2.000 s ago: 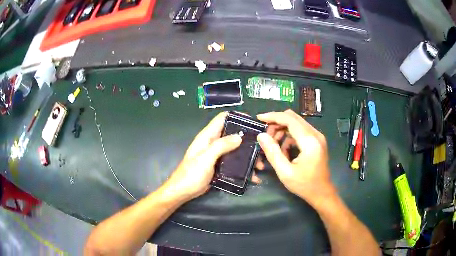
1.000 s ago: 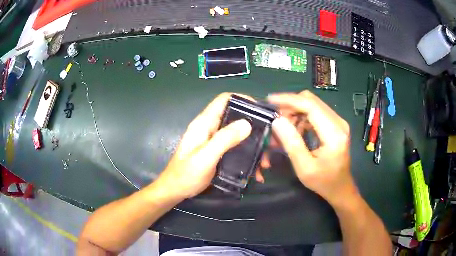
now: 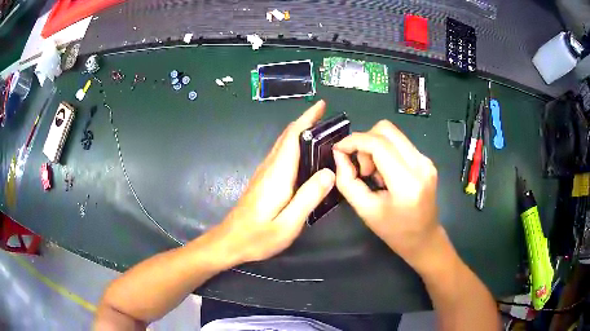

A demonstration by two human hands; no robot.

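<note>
A black flip phone (image 3: 325, 152) is tilted on its edge above the middle of the green mat. My left hand (image 3: 275, 200) holds it from the left, with the thumb on its face and the fingers behind. My right hand (image 3: 391, 181) is at the phone's right side, with thumb and forefinger pinched together at its face. Whether a small part is between those fingertips cannot be told. The phone's lower part is partly covered by my hands.
Behind the phone lie an LCD module (image 3: 286, 80), a green circuit board (image 3: 354, 74) and a dark board (image 3: 413, 93). At right are a red-handled screwdriver (image 3: 476, 167), a blue pry tool (image 3: 497, 123) and a lime electric screwdriver (image 3: 535, 251). A white bottle (image 3: 554, 58) stands far right.
The phone has turned from showing its broad face to a steeper, edge-on tilt in my left hand. My right fingers have moved from its upper right corner onto its face and closed into a pinch.
</note>
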